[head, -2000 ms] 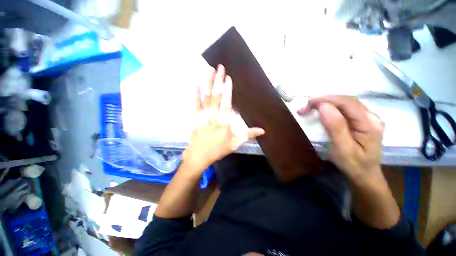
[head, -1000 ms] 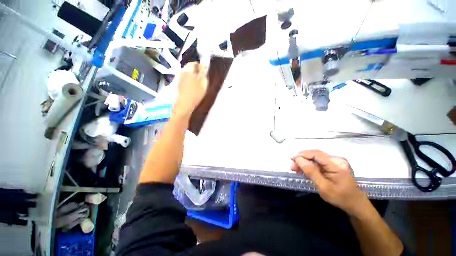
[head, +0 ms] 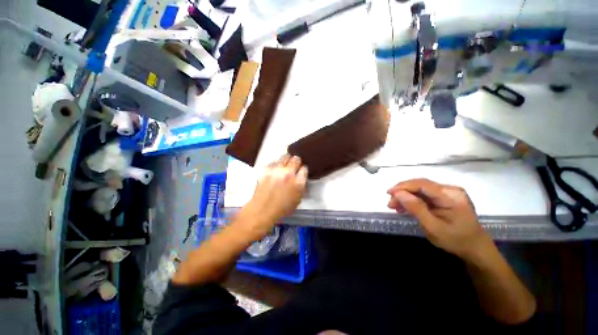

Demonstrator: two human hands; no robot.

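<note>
A brown fabric panel (head: 344,139) lies tilted on the white table, its right end near the sewing machine's needle area. My left hand (head: 282,186) grips its lower left corner with the fingertips. Another brown strip (head: 263,105) lies flat further left. My right hand (head: 440,212) is held above the table's front edge with thumb and fingers pinched together; whether something small is between them cannot be told.
The sewing machine (head: 472,55) stands at the upper right. Black-handled shears (head: 547,163) lie at the right. A tan card (head: 241,90) lies beside the left strip. A blue basket (head: 305,252) with clear plastic sits below the front edge. A dark piece (head: 231,50) lies at the upper left.
My left hand has left the strip at the left, moved right and towards me, and taken the other brown panel, which is now closer. My right hand stays pinched in about the same place.
</note>
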